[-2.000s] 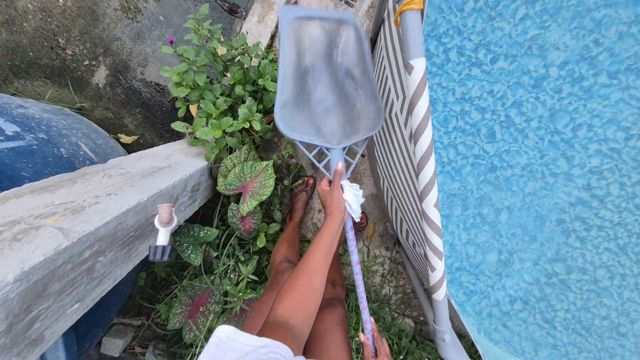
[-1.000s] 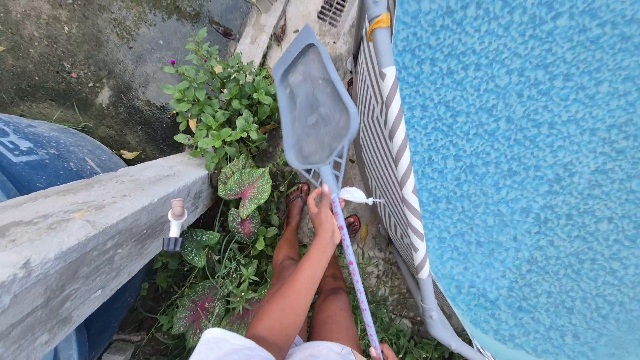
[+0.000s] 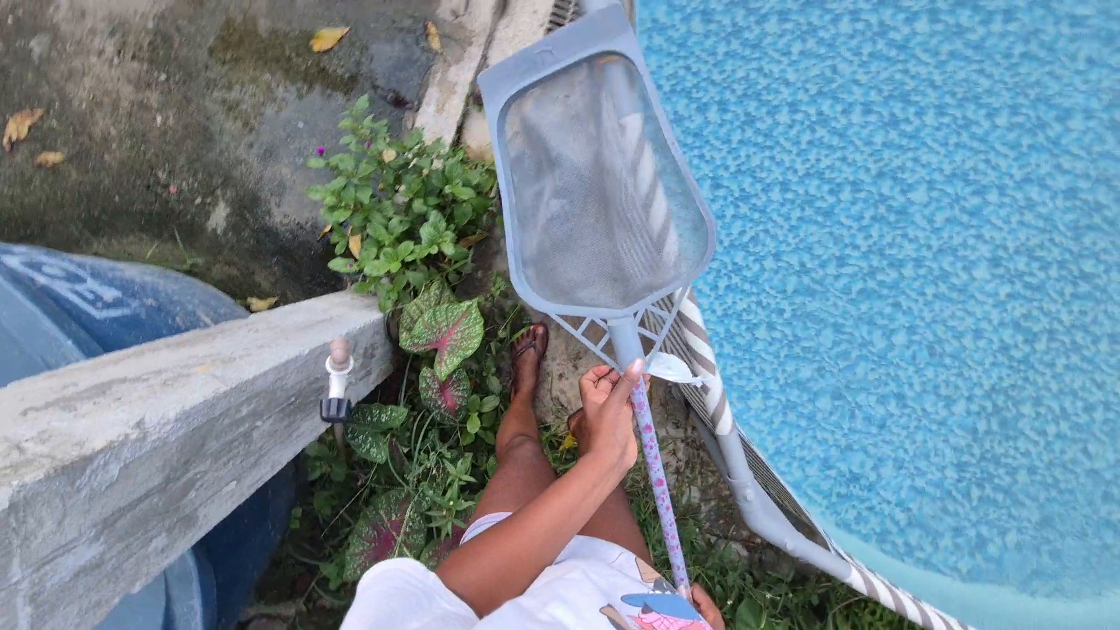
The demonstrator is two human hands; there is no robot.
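A grey pool skimmer net (image 3: 604,184) with a fine mesh is held up in front of me, its head over the pool's near edge. My left hand (image 3: 612,416) is closed around the top of its patterned pole (image 3: 661,490), just below the plastic socket. A white strip of cloth or plastic (image 3: 672,367) sticks out to the right beside my fingers. Lower down, at the bottom edge of the view, my right hand (image 3: 705,605) is at the pole's lower part; it is mostly cut off, and its fingers seem to rest around the pole.
The pool water (image 3: 919,289) fills the right side, bordered by a striped liner wall and a grey frame tube (image 3: 752,499). On the left are a concrete wall (image 3: 201,411), a tap (image 3: 337,385) and a blue barrel (image 3: 131,302). Leafy plants (image 3: 411,210) grow beside my feet.
The skimmer head has turned about its pole: one second ago it showed narrower and at a slant, and now its broad face shows. Both hands stay at the pole.
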